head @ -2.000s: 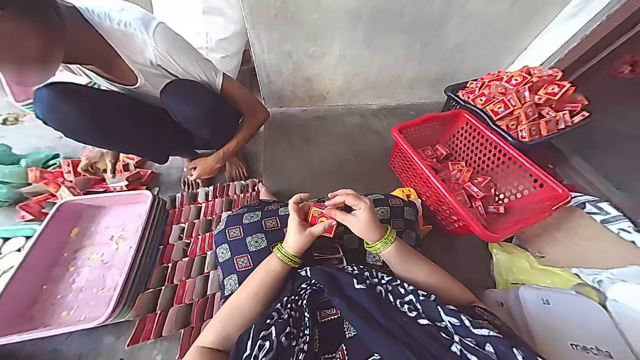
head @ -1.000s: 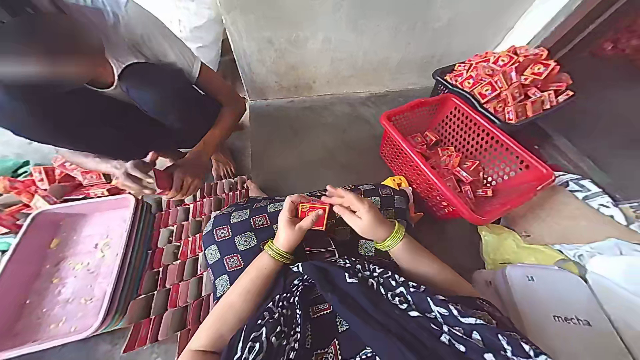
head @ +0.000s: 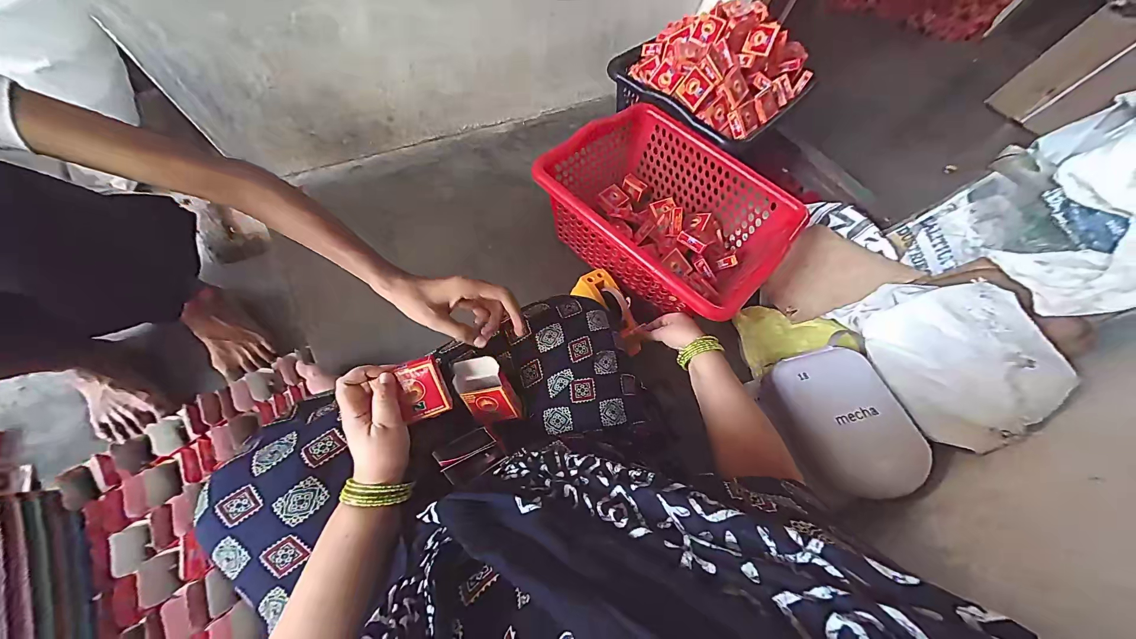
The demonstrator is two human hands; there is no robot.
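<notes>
My left hand [head: 374, 417], with yellow-green bangles at the wrist, holds a small red-and-yellow cardboard box [head: 422, 389] between thumb and fingers. Just right of it, an open-topped box of the same kind [head: 491, 399] rests on my lap. A dark box with a red stripe [head: 466, 454] lies nearer my body. My right hand [head: 672, 332] reaches out beside my knee and has its fingers on the orange edge of a yellow tape dispenser [head: 599, 288]. Another person's hand [head: 461, 309] hangs above my lap, close to the open-topped box.
A red perforated plastic basket [head: 661, 266] with several small boxes stands ahead on the right. Behind it, a black basket [head: 626, 84] is heaped with more. Rows of red and grey pieces [head: 160, 532] cover the floor at left. A white mecha case [head: 843, 426] lies at right.
My right hand has moved away from my left, out to the tape dispenser. The other person's arm has come in from the left over my lap. The view has swung to the right.
</notes>
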